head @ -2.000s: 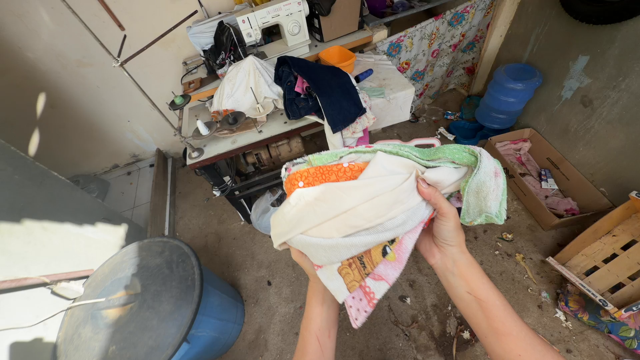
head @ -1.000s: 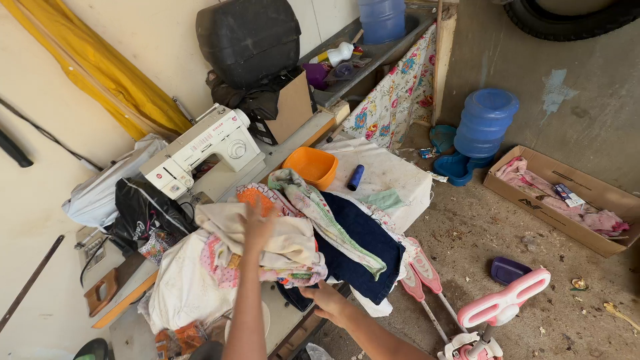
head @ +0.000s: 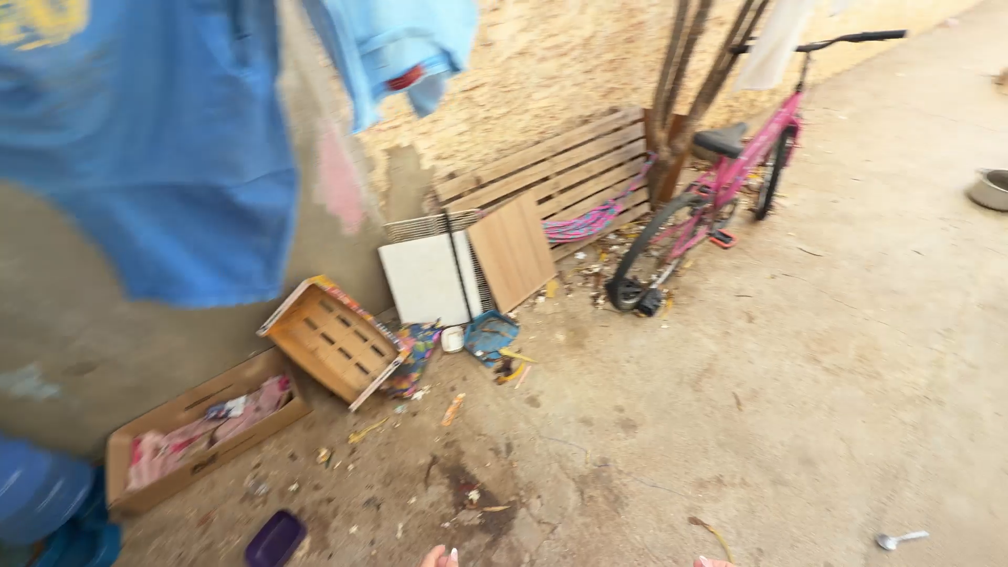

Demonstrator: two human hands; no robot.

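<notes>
Only the fingertips of my left hand (head: pixel 439 556) show at the bottom edge of the head view, over the concrete floor, with no cloth visible at them. Farther right along the same edge, a small bit of my right hand (head: pixel 713 561) shows; the rest of it is out of frame. A purple plastic tray (head: pixel 276 539) lies on the floor left of my left hand. Beyond it is a cardboard box (head: pixel 236 447) with pink cloth (head: pixel 177 450) inside. A metal spoon (head: pixel 902 540) lies on the floor at the lower right.
A wooden crate (head: pixel 335 339) leans by the box. Blue garments (head: pixel 181 157) hang at upper left. A white panel (head: pixel 425 279), a wooden board (head: pixel 513 252) and a slatted pallet (head: pixel 583 169) lean near a pink bicycle (head: pixel 744 165). A blue water jug (head: pixel 35 488) stands at left.
The view has swung far right, away from the sewing table. One second ago my hands were at the pile of cloths on it; now only fingertips show, above the floor.
</notes>
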